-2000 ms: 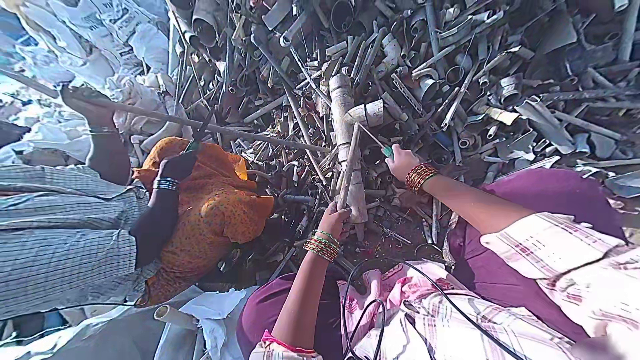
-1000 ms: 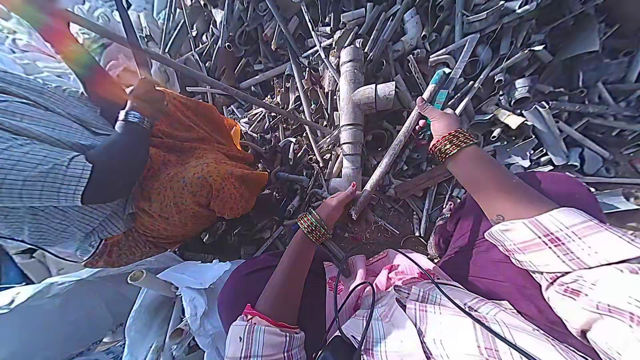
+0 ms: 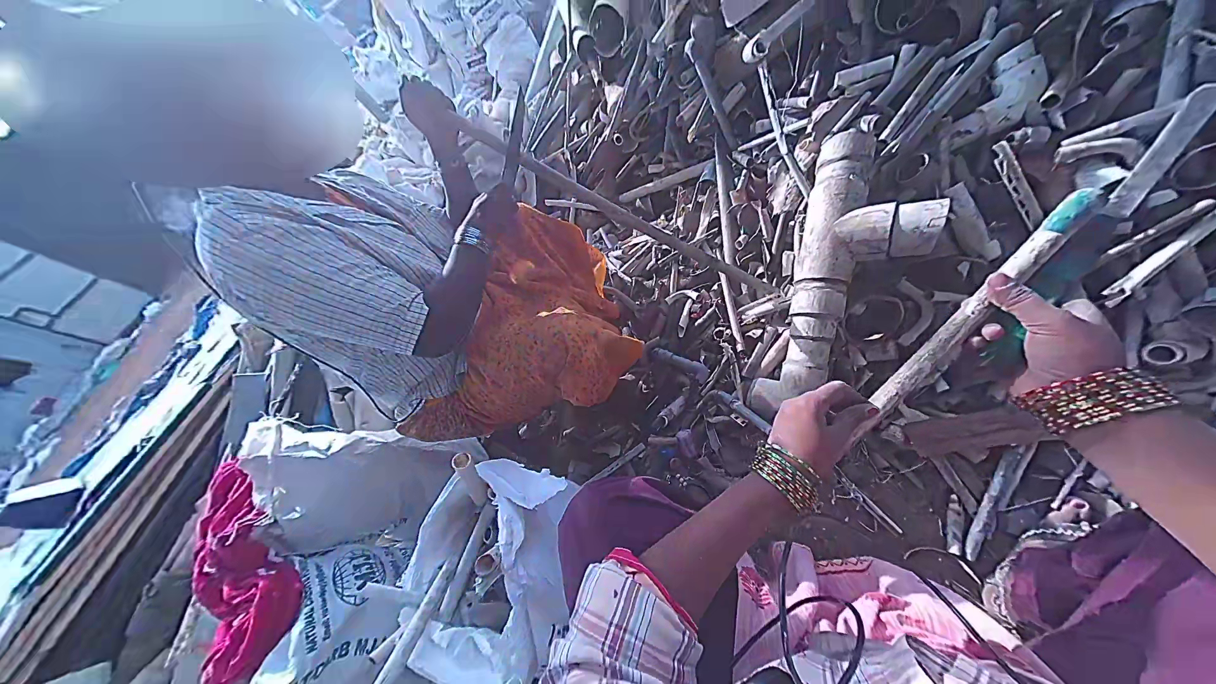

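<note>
A pale, dirty length of plastic pipe (image 3: 959, 328) slants up to the right between my hands. My left hand (image 3: 819, 427) grips its lower end. On the right, my right hand (image 3: 1059, 332) is closed around a green-handled knife, its broad blade (image 3: 1164, 152) pointing up and right past the pipe's upper end; the handle is partly hidden and blurred. Left of the pipe lies a thick jointed pipe with a side branch (image 3: 826, 275), its lower end beside my left hand. Bangles circle both my wrists.
Scrap pipes and fittings (image 3: 950, 104) are heaped ahead. At the left a person in a striped shirt (image 3: 323, 275), an orange cloth (image 3: 541, 323) over the lap, holds a long thin pipe (image 3: 617, 214) and a dark blade. White sacks (image 3: 361, 475) stand lower left; black cables (image 3: 826, 603) cross my lap.
Two seconds ago the knife crossed near the thick jointed pipe; my right hand has since moved right and up with it. The view has shifted toward the left.
</note>
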